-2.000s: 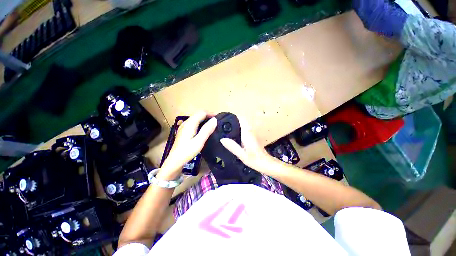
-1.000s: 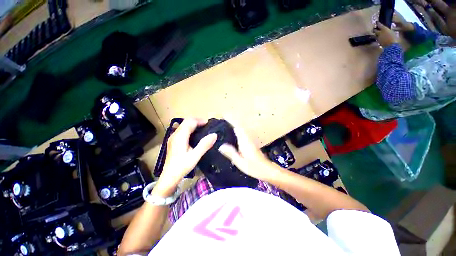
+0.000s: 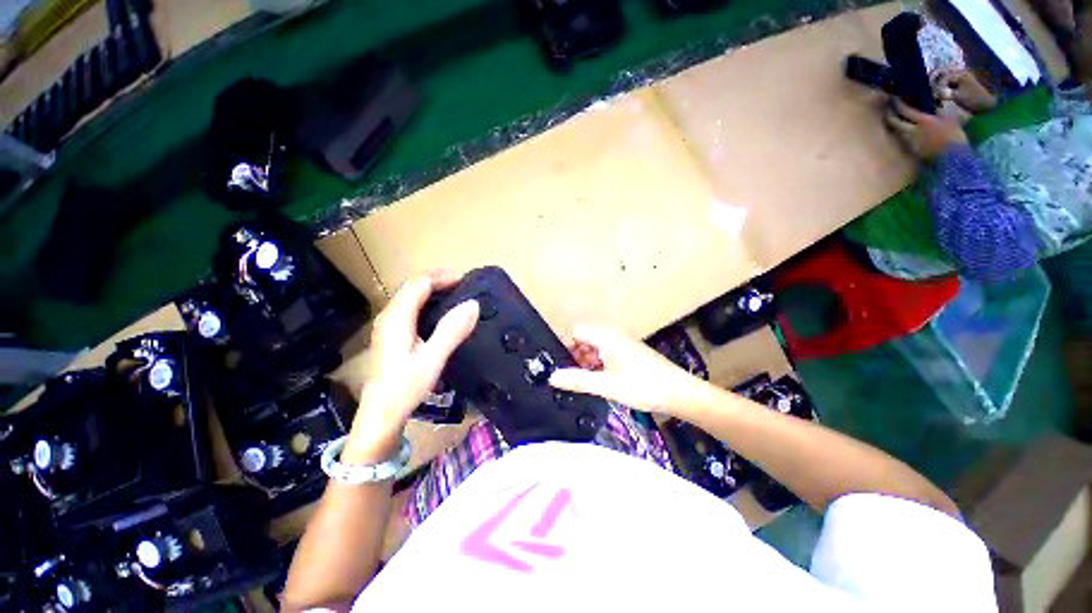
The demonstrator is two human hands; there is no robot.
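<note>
A black end panel with several round dark rings and a small bright part near its middle is held up in front of my chest. My left hand grips its upper left edge, thumb on the face. My right hand is at its right side, fingertips beside the bright part; whether it grips the panel or a small piece cannot be told. Black housing shells with silver discs and thin wires are grouped at the left.
Tan cardboard bench; green conveyor beyond it with black units. More small black units lie right of my hands. Red stool, clear bluish bin and carton at right. Another person's hands hold a black part, upper right.
The black piece has turned from a rounded side so its ringed face shows with the bright part. My right hand has moved right. The other person's hands have shifted with their black part.
</note>
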